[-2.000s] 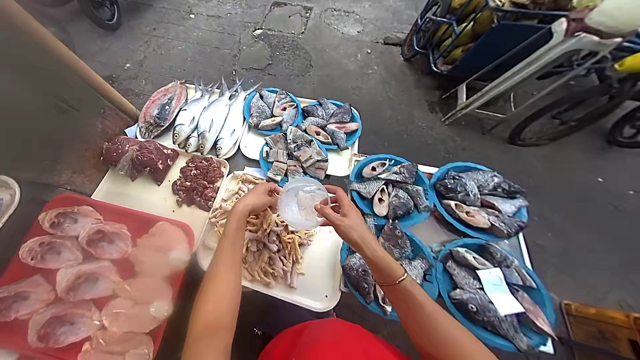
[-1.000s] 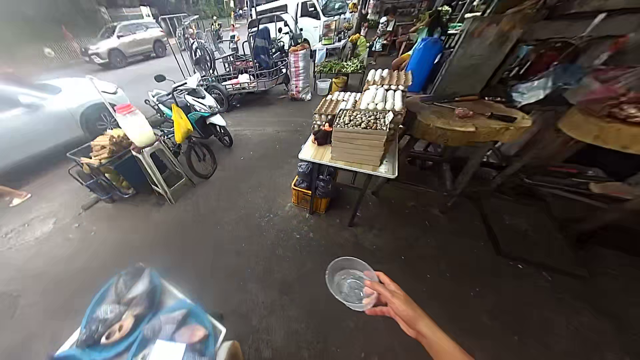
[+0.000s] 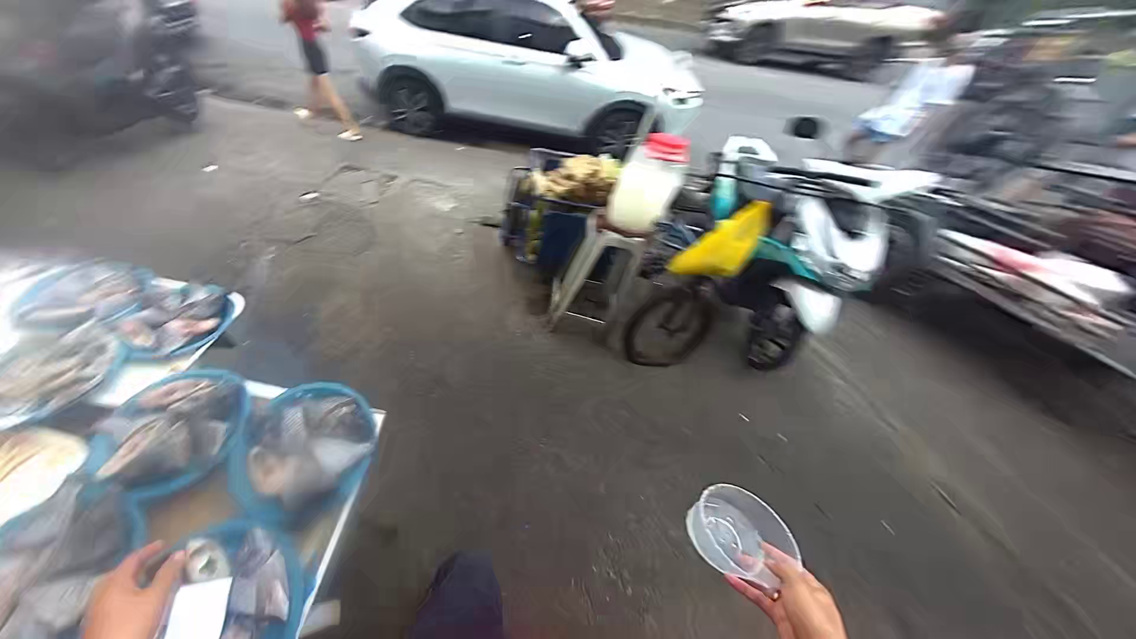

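A clear plastic tub (image 3: 732,532), round and tilted, is gripped at its rim by my right hand (image 3: 785,593), out over the pavement to the right of the fish table. My left hand (image 3: 133,593) is low at the left, fingers bent, over the blue basins of cut fish. Beside its fingertips lies a white card (image 3: 197,608) on a blue basin (image 3: 297,568) with fish pieces. Whether that hand touches the card or the fish is blurred. More fish fills a blue basin (image 3: 368,426) near the table's corner.
A plastic stool (image 3: 612,244) bears a white jar with a red lid (image 3: 648,191). Around it stand a loaded cart (image 3: 543,217) and a motorcycle (image 3: 825,240) with a yellow bag (image 3: 723,244). A white car (image 3: 524,67) and a person (image 3: 311,44) are farther back.
The view has swung widely, first right, then back toward the street. Two seconds ago both hands held the tub above the meat trays; now only my right hand holds it, and my left is over the basins.
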